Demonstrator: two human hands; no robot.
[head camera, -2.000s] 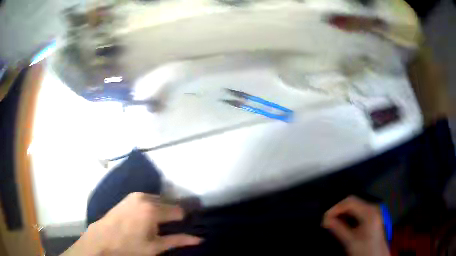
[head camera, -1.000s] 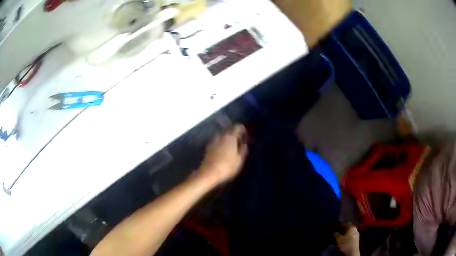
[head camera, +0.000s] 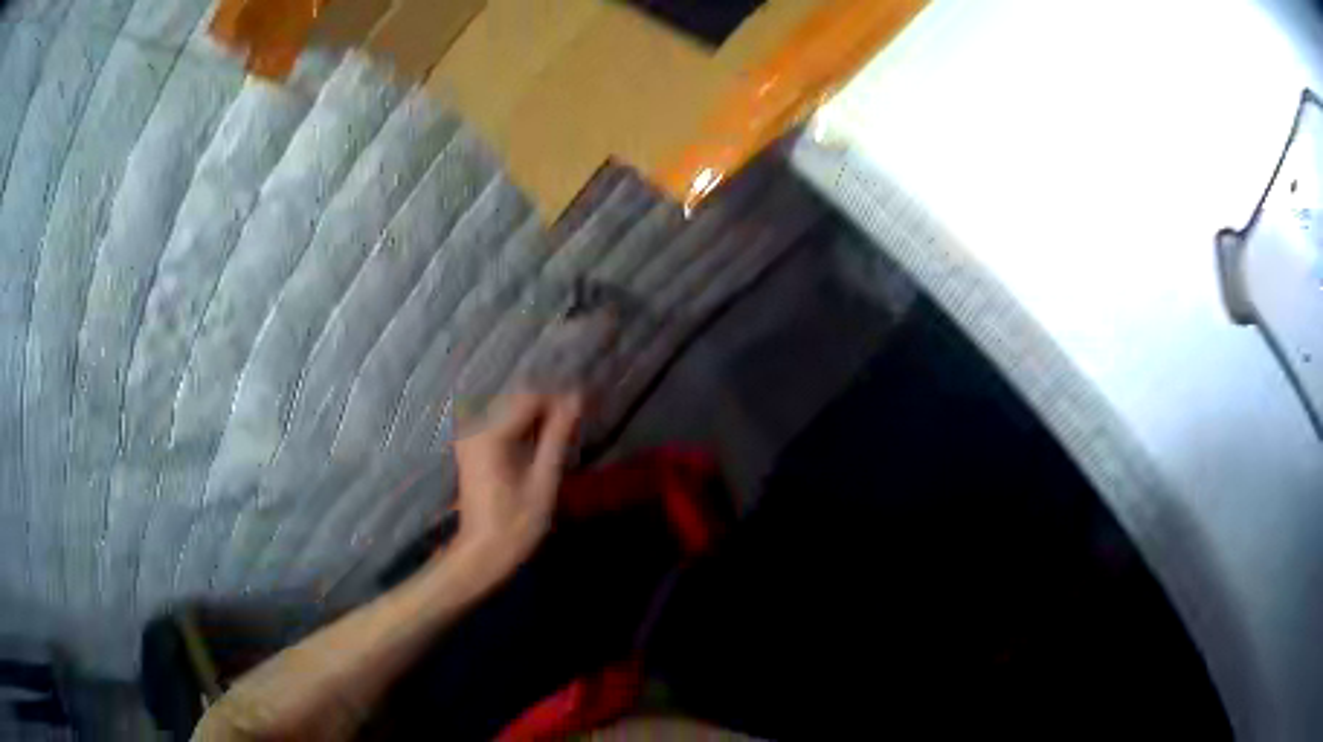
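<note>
My left hand (head camera: 508, 471) is left of centre, above a red stool or crate (head camera: 675, 493) with dark material in it. Its fingers are bent and blurred, and I cannot tell whether they hold anything. A blurred greyish patch with a small dark spot lies just beyond the fingertips. Dark cloth (head camera: 929, 536) fills the space between the stool and the table. My right hand is not identifiable; a thin skin-coloured sliver shows at the bottom edge.
The white machine table (head camera: 1074, 189), with a ruler strip (head camera: 1001, 312) along its edge, is at the right. A dark, thin hooked line shows on it. Cardboard (head camera: 559, 87) edged with orange tape is at the top. A grey-white padded wall (head camera: 218, 305) fills the left.
The view has swung left, away from the snips and blue bin to the padded wall and cardboard. My left hand is now by the red stool, away from the table front.
</note>
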